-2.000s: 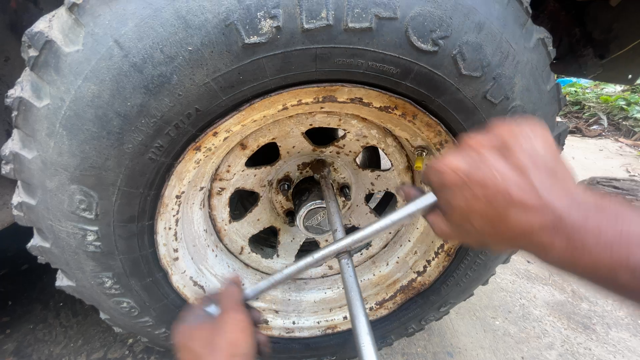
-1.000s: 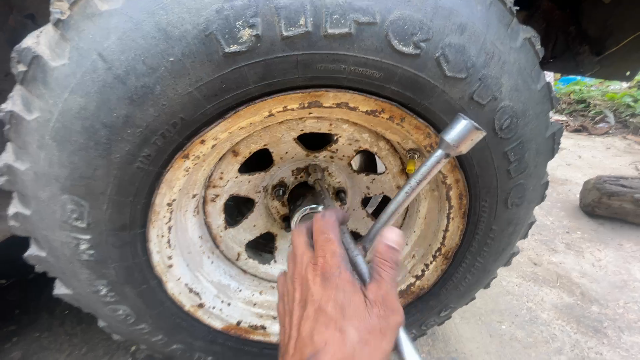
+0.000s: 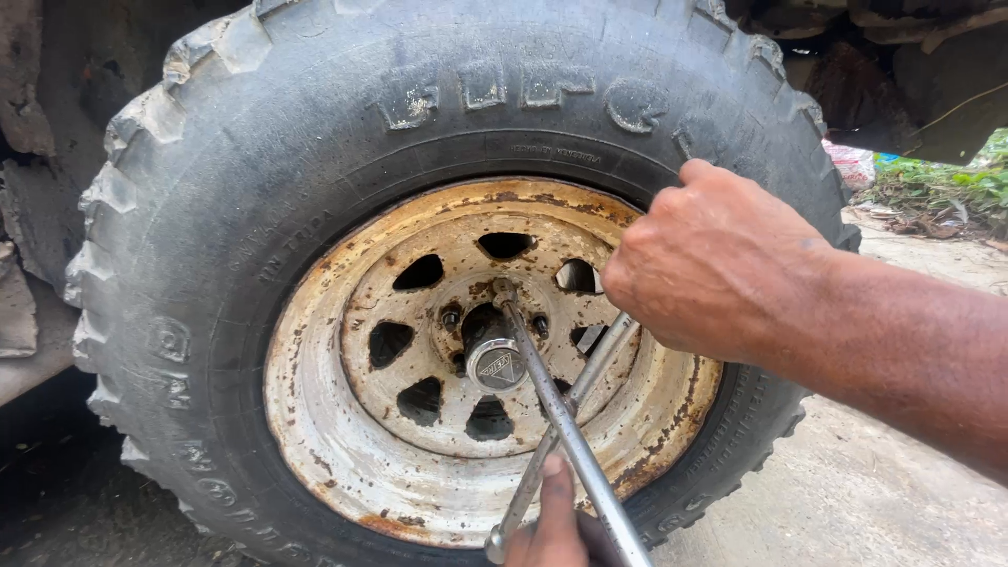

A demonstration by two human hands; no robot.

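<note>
A four-way lug wrench (image 3: 561, 413) has one socket end on the top lug position of a rusty, cream-painted steel wheel rim (image 3: 315, 441). My right hand (image 3: 701, 264) is closed around the upper right arm of the wrench. Near the bottom edge, my left hand (image 3: 555, 524) grips the lower left arm, its thumb up along the metal. Left and below the socket is the hub's chrome cap (image 3: 498, 366), with bare studs (image 3: 451, 317) around it. A worn, chunky-tread tire (image 3: 213, 236) surrounds the rim.
Corroded bodywork (image 3: 858, 87) of the vehicle overhangs the tire at the upper right. Pale concrete (image 3: 858, 488) lies to the right, with green plants (image 3: 937, 181) and a white and red bag (image 3: 850, 165) beyond. Dark ground (image 3: 87, 480) is under the tire at the left.
One second ago a single hand was on the wrench near the hub; now both hands hold opposite arms. The wrench's cross arms have turned between frames.
</note>
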